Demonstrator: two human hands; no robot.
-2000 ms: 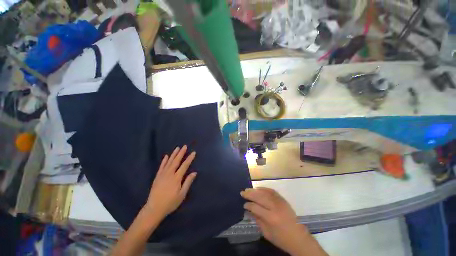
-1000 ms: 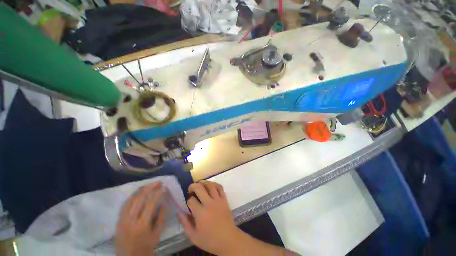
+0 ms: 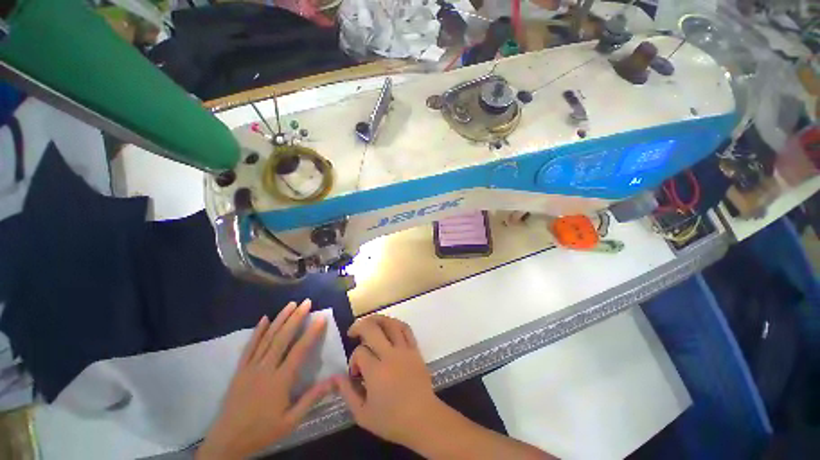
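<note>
A navy garment panel [image 3: 85, 260] lies at the left and runs under the head of the sewing machine [image 3: 405, 207]. Its near part shows a light grey side [image 3: 162, 386] towards me. My left hand [image 3: 274, 382] lies on the grey cloth with its fingers spread, tips just below the lit needle area. My right hand [image 3: 388, 375] has its fingers curled at the cloth's right edge, by a navy strip, with the thumb near my left thumb. The fingertips are partly hidden, but the hand pinches the edge. The needle itself is not clear.
A green cone [image 3: 117, 81] stands at the upper left. A yellow-brown ring [image 3: 298, 173] and pins lie on the machine head. A pink-faced dark rectangle [image 3: 463, 234] and an orange object [image 3: 575, 232] lie on the bed. The table has a grey ribbed edge [image 3: 539, 331]. A white sheet [image 3: 589, 386] is below it.
The view has swung right since the oldest frame. The near part of the panel now shows its grey side. Over the last second, my left hand has spread flatter on it; my right hand stays at the edge.
</note>
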